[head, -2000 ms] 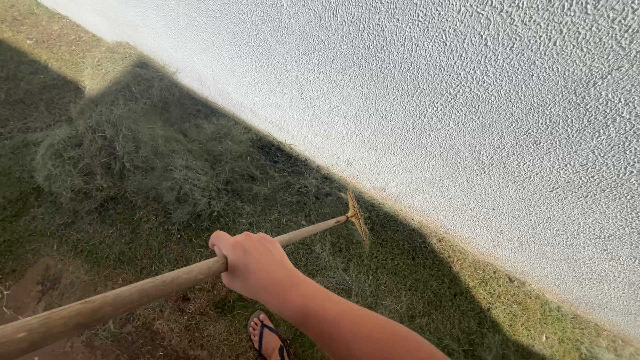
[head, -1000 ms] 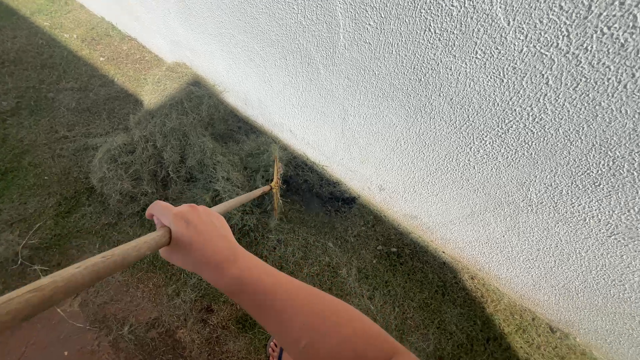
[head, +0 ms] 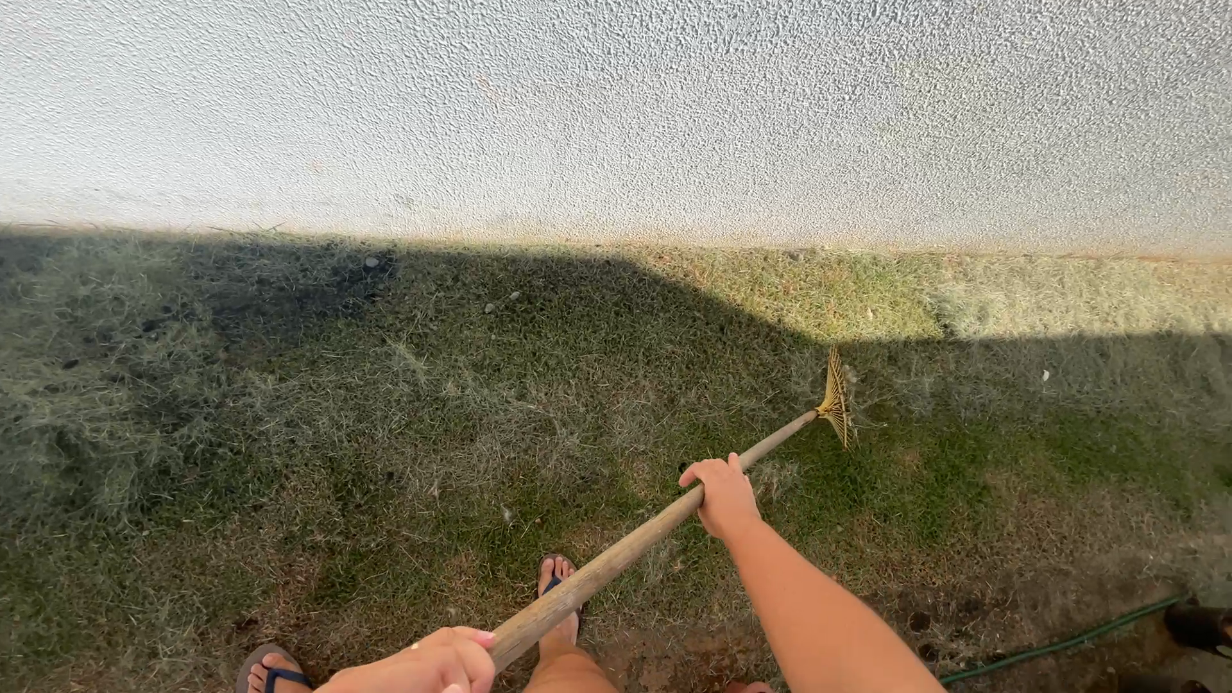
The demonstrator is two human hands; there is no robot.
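A leaf rake with a wooden handle [head: 606, 566] runs from the lower middle up to the right. My right hand [head: 724, 493] is closed around the handle partway along, nearer the head. Lower down, at the bottom edge, my left hand [head: 433, 664] grips the handle near its rear part, and the end of the handle is out of sight. The yellow fan-shaped rake head [head: 837, 402] is at the grass, beside the border of the shadow. A large heap of cut dry grass [head: 87, 385] lies at the left. Looser cuttings [head: 1088, 375] lie to the right of the rake head.
A white textured wall [head: 616, 125] rises along the far side of the lawn. My feet in flip-flops [head: 274, 672] stand near the bottom. A green hose [head: 1068, 640] crosses bare soil at the lower right, beside a dark object [head: 1198, 628] that I cannot identify.
The view has swung far to the right. The rake head, earlier beside the grass heap, is now well to the right of it. My left hand has come into view on the handle.
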